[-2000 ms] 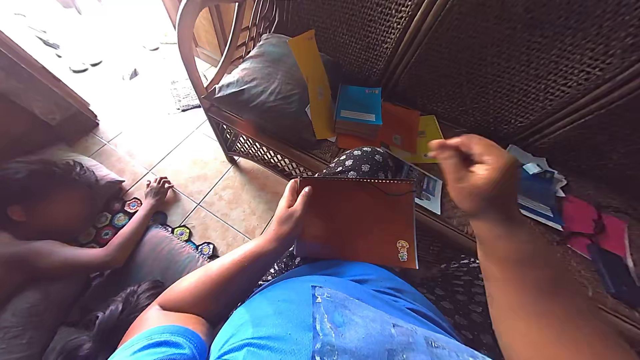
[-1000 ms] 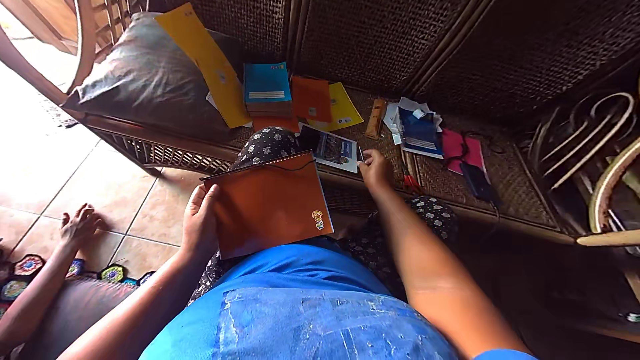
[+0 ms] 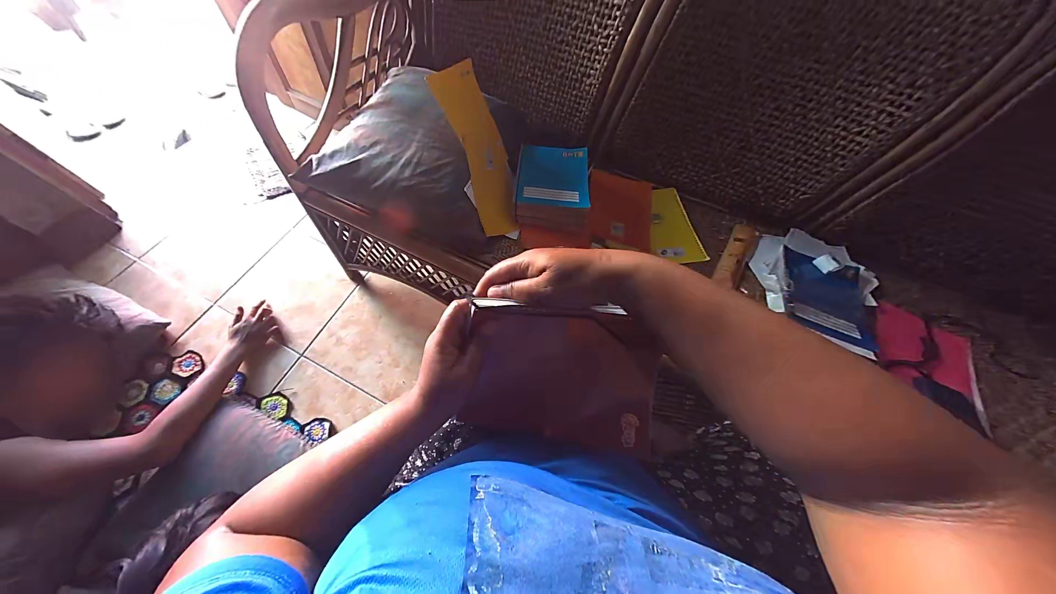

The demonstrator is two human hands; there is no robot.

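Observation:
A reddish-brown covered notebook [image 3: 561, 379] rests tilted over my lap, its white page edges showing along the top. My left hand [image 3: 450, 355] grips its upper left corner, thumb along the edge. My right hand [image 3: 553, 276] lies across the top edge, fingers bent near the left corner; whether it pinches anything is hidden. Beyond it on the wicker bench are a stack of blue notebooks [image 3: 553, 177], a yellow folder or sheet [image 3: 478, 144], an orange notebook [image 3: 623, 206] and a yellow spiral notebook [image 3: 676, 227].
A grey cushion [image 3: 396, 157] leans at the bench's curved armrest [image 3: 256, 74]. To the right lie a wooden piece [image 3: 734, 256], a blue notebook with crumpled paper [image 3: 825, 297] and a pink folder [image 3: 949, 355]. Another person [image 3: 157, 445] lies at the left on tiled floor, near a crocheted piece [image 3: 276, 404].
My right hand has moved from beside the printed sheet on the bench to the notebook's top edge. My left hand has kept its hold on the notebook. The view has swung left.

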